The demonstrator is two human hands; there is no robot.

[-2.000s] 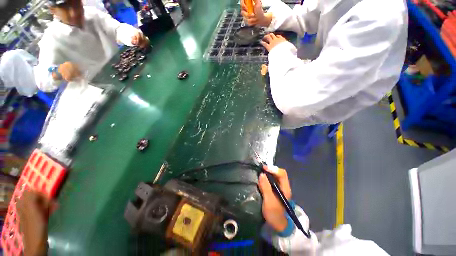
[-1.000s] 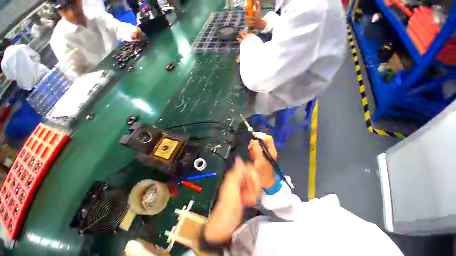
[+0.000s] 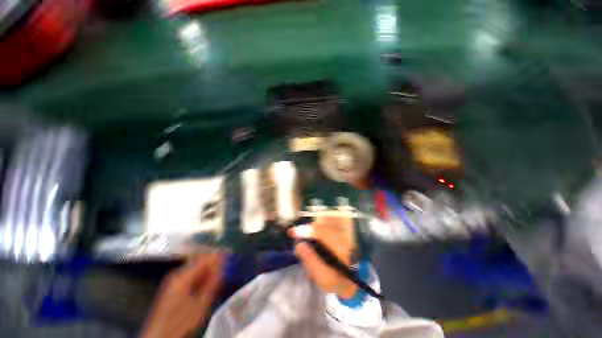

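Note:
The frame is strongly blurred. My right hand (image 3: 325, 254) holds the black soldering iron (image 3: 343, 269) like a pen at the bench's near edge, just right of the two whitish strips of the holding fixture (image 3: 284, 191). My left hand (image 3: 187, 294) is at the lower left, below a white board (image 3: 183, 206). Its fingers are too blurred to tell whether they hold anything. The iron's tip is not clear.
A cream pot (image 3: 346, 157) stands behind the fixture, with a dark fan (image 3: 305, 105) behind it. A yellow sponge (image 3: 432, 148) lies right in a dark stand. Red and blue pens (image 3: 383, 203) lie between. A white sleeve (image 3: 587, 221) shows at the right edge.
The view has swung left and down onto the bench. The fixture and white board have come into view. My left hand has moved away from my right hand, which still holds the iron.

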